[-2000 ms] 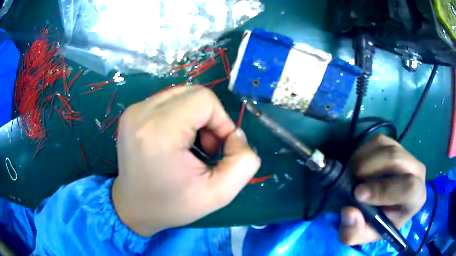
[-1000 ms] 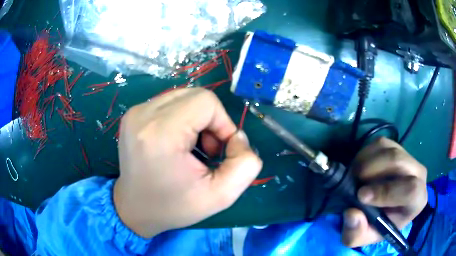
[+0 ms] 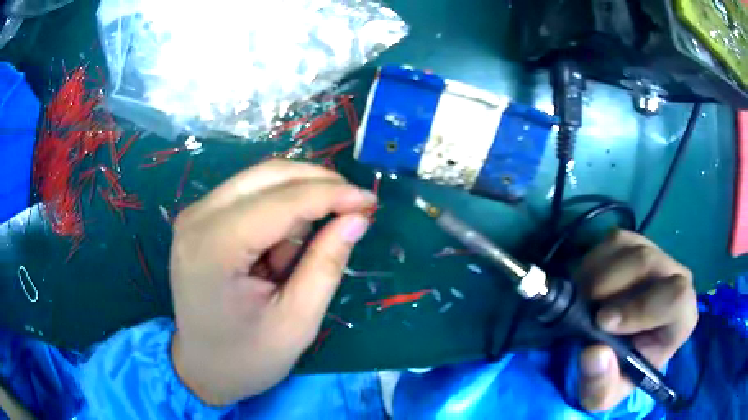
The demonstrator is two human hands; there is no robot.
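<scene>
My left hand [image 3: 262,271] is bare and pinches a short red wire [image 3: 375,197] between thumb and forefinger, its end pointing up toward the blue block. A tiny silvery bit shows at the wire's upper end. My right hand [image 3: 636,316] holds the soldering iron [image 3: 566,308] by its black handle; the silver barrel points up and left. The iron's tip is apart from the wire, to its right. The blue holding block [image 3: 402,123] with a dirty white band lies just beyond the wire, tilted on the bench.
A clear bag of small parts [image 3: 221,66] lies at the far left centre. A dense pile of red wires [image 3: 66,164] is at the left. Stray wires [image 3: 400,299] lie near my left hand. The black soldering station [image 3: 607,41] with a yellow sponge [image 3: 722,33] is far right; its cord [image 3: 561,156] loops near my right hand.
My left hand has moved slightly left, and its thumb and forefinger are straighter around the wire. The iron's tip has moved away from the wire's end. The block and station sit further left in view.
</scene>
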